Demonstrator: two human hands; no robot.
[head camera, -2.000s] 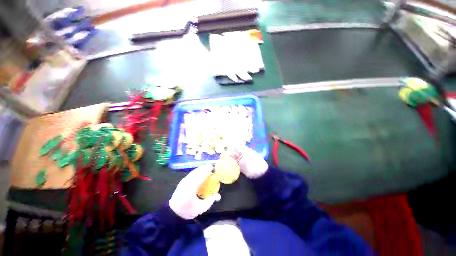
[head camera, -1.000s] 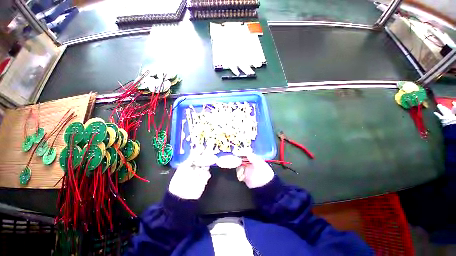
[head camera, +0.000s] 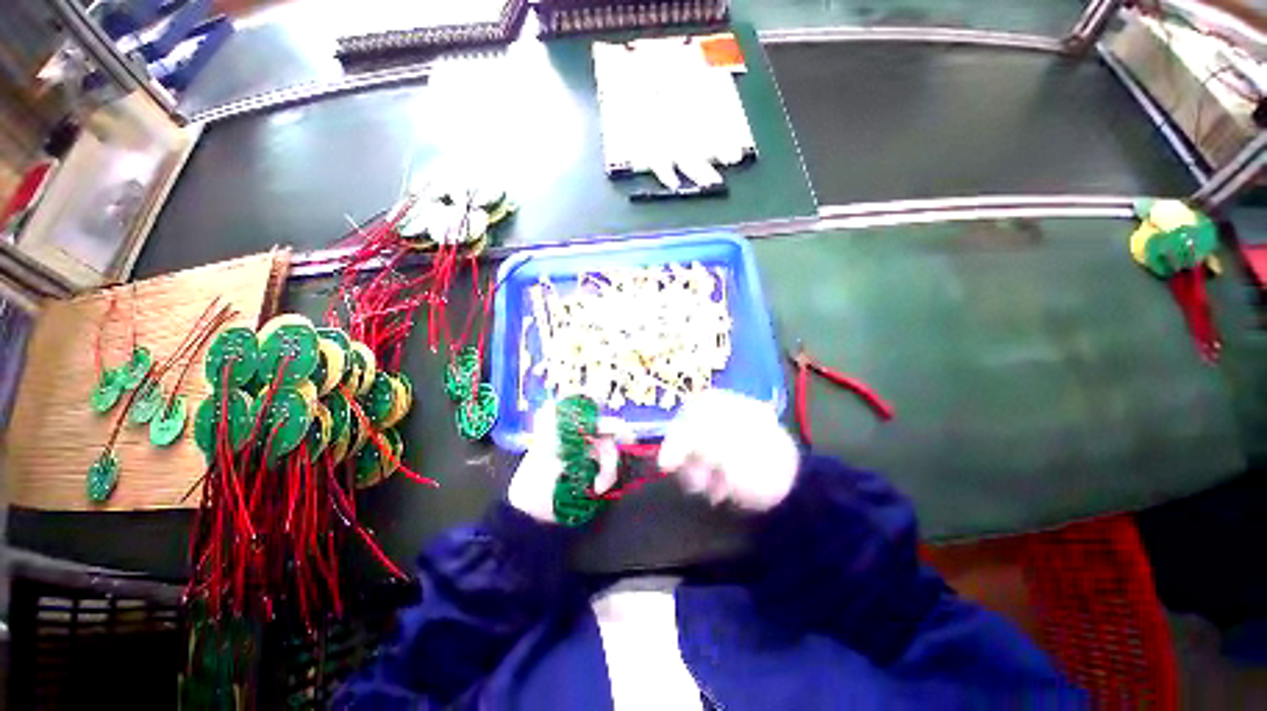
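Observation:
My left hand (head camera: 542, 477), in a white glove, holds green round circuit boards (head camera: 577, 458), seen with their green faces up, just in front of the blue parts tray (head camera: 762, 320). My right hand (head camera: 734, 452), also gloved, is beside it at the tray's front right corner, with its fingers at the red lead wires (head camera: 636, 470) that run from the boards. The right fingertips are blurred. Small cream-white parts (head camera: 632, 333) are heaped in the tray.
Bunched boards with red wires (head camera: 288, 396) overlap the cardboard sheet (head camera: 56, 347) at left. More boards (head camera: 452, 220) lie behind. Red-handled cutters (head camera: 841, 389) lie right of the tray. White gloves (head camera: 674, 118) lie at the back. Another board bunch (head camera: 1177, 243) is far right.
The boards between my hands have turned from a pale face or edge to their green faces. The red wires now run between my hands instead of out to the right.

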